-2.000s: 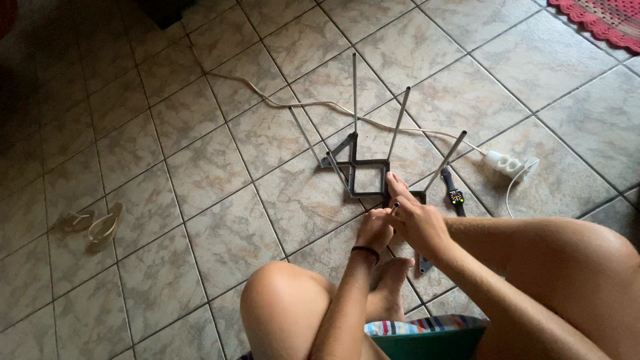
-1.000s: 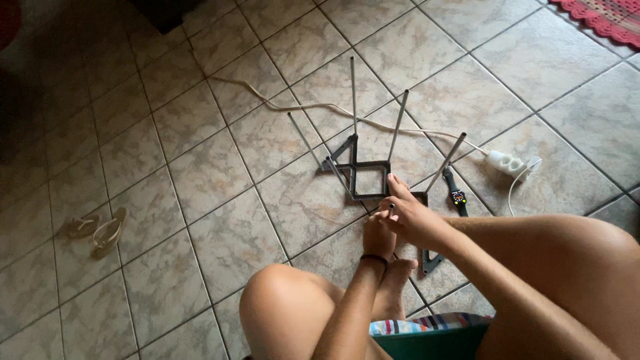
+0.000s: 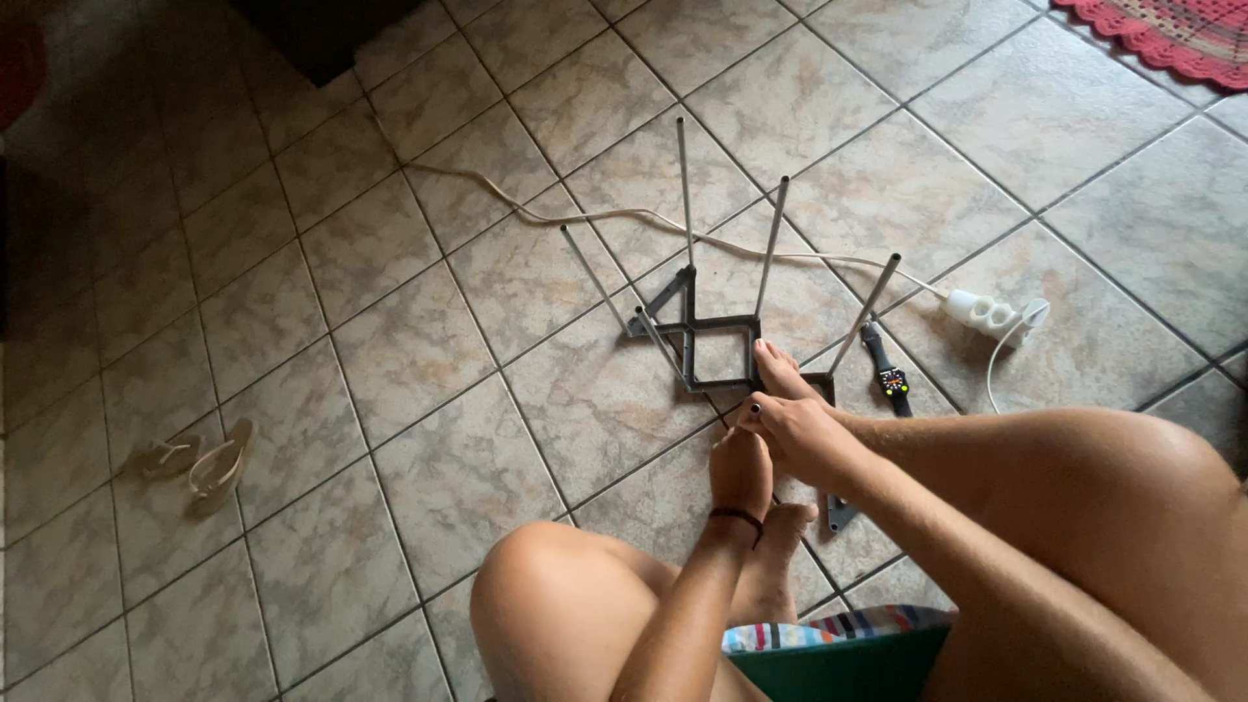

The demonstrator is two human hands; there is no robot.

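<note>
A dark grey plastic frame [image 3: 721, 383] of square and triangular sections lies on the tiled floor. Several thin metal tubes [image 3: 773, 244] stand up from its corners. My left hand [image 3: 741, 471], with a dark band at the wrist, is curled at the near edge of the frame. Against it rests my right hand [image 3: 814, 439], which has a ring with a dark stone. The fingers of both hands meet over the frame's near corner; whatever is between them is hidden. My bare foot [image 3: 777, 369] is on the frame just beyond the hands.
A smartwatch [image 3: 893, 380] lies right of the frame. Farther right is a white power strip [image 3: 983, 314] with a plug in it; its pale cable [image 3: 624, 213] runs behind the tubes. Flip-flops [image 3: 220, 470] lie at the left. A crocheted red rug [image 3: 1170, 34] is at the upper right.
</note>
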